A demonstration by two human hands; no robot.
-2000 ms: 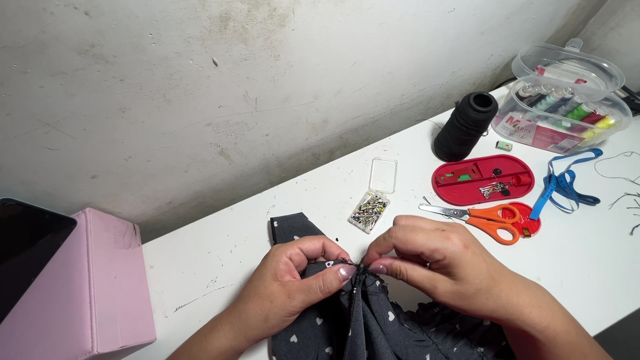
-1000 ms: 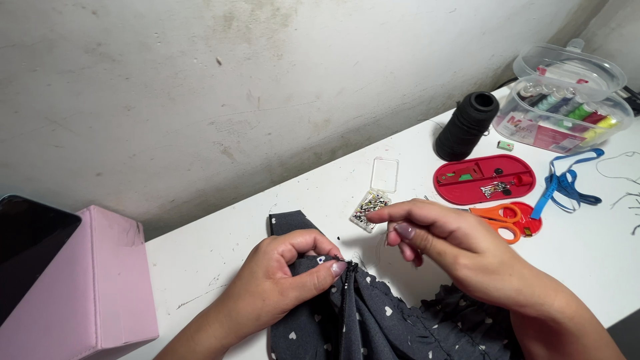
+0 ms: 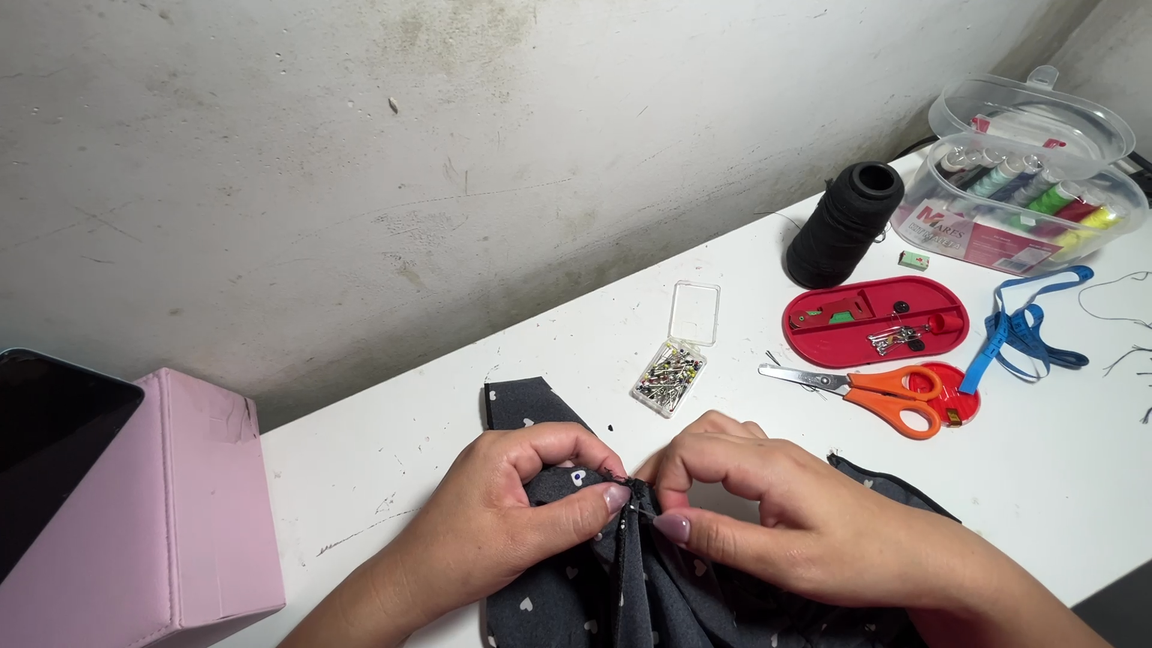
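Dark fabric with pale hearts (image 3: 531, 605) lies bunched at the near edge of the white table. My left hand (image 3: 531, 504) pinches its gathered edge between thumb and index finger. My right hand (image 3: 756, 513) is just to the right of that pinch, its thumb and index finger at the same edge. A thin, pin-like thing (image 3: 641, 511) shows between the two thumbs; whether the right fingers grip it or the cloth is not clear. Beyond the hands sits an open clear box of ball-headed pins (image 3: 669, 376). Orange-handled scissors (image 3: 868, 391) lie to its right.
A red sewing case (image 3: 832, 346) holds safety pins and buttons, with a black thread cone (image 3: 844, 225) behind it. Further right are a blue tape measure (image 3: 1021, 337) and a clear tub of thread spools (image 3: 972, 238). A pink box (image 3: 216, 504) stands at left, against a dark-screened device (image 3: 54, 432).
My right hand was near the pin box one second ago and is now back at the fabric edge beside my left hand. The left hand has kept its pinch.
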